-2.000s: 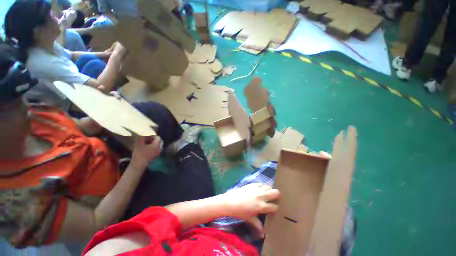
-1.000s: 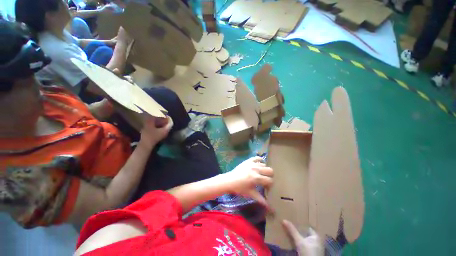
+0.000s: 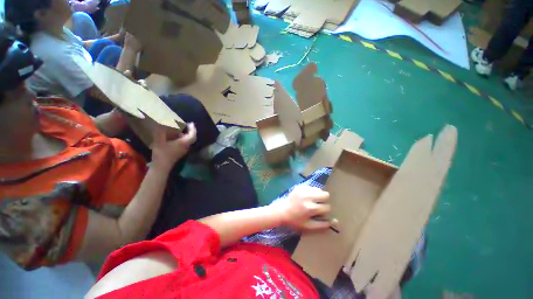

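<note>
The folded box [image 3: 365,190] lies tilted across my lap, its far end wall standing. Its tall back panel [image 3: 409,204] rises along the right side, with notched, rounded ends. A dark slot shows in the tray floor. My left hand [image 3: 308,209] grips the tray's left side, fingers bent over the edge near the slot. My right hand [image 3: 390,292] is at the bottom edge of the picture, mostly hidden behind the panel's near end; its grip cannot be made out.
Two finished boxes [image 3: 276,138] stand on the green floor ahead, with flat blanks [image 3: 242,100] behind. A seated person in orange [image 3: 76,157] at left holds a blank. Yellow-black tape [image 3: 409,60] crosses the floor; a person's legs stand at upper right.
The box has turned clockwise, its far end swinging right, and its back panel leans further right. My left hand has moved slightly right, onto the tray. My right hand has gone from the tray floor.
</note>
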